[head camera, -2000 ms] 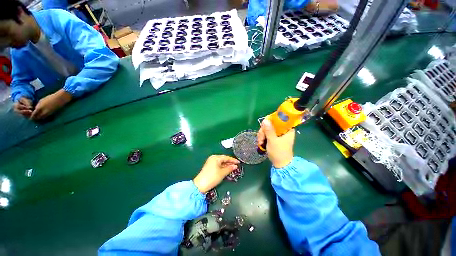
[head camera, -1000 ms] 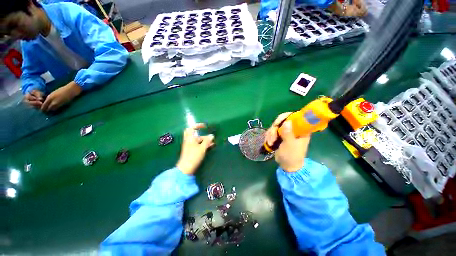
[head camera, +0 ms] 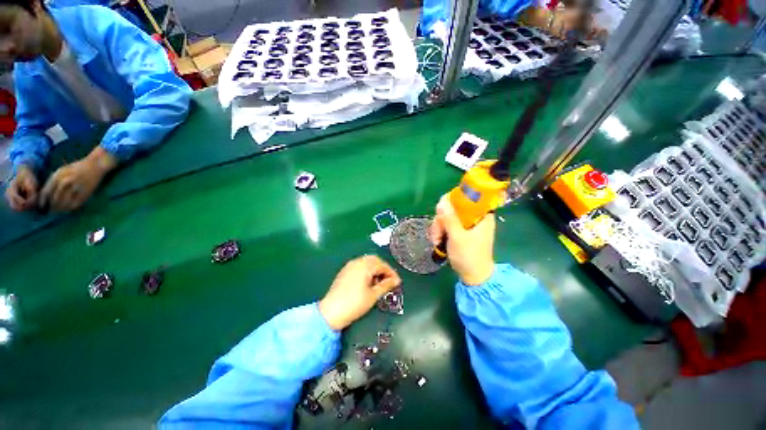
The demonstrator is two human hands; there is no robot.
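My right hand (head camera: pixel 467 243) is closed around the yellow-orange electric screwdriver (head camera: pixel 481 191). Its black nose points down at the right part of the round speckled screw dish (head camera: pixel 414 244). My left hand (head camera: pixel 361 290) is bare, fingertips bent down at a small dark housing (head camera: pixel 390 301) on the green surface, left below the dish; the fingers partly cover it, and whether they grip it is unclear. A loose pile of small wired components (head camera: pixel 359 392) lies nearest me. A white tab (head camera: pixel 381 238) and a thin pale frame (head camera: pixel 385 220) lie left of the dish.
Dark units lie at left (head camera: pixel 226 251). A small unit (head camera: pixel 305 180) and a white casing (head camera: pixel 467 150) lie farther out. Stacked parts trays (head camera: pixel 315 63) stand across the line. The stop button (head camera: pixel 595 180), metal post (head camera: pixel 588 101) and more trays (head camera: pixel 697 218) are right. A person in blue sits left.
My left hand has come back from the belt to the housing near the dish. The screwdriver tilts more upright. The belt units and white casing have shifted left; a small unit now shows beyond them.
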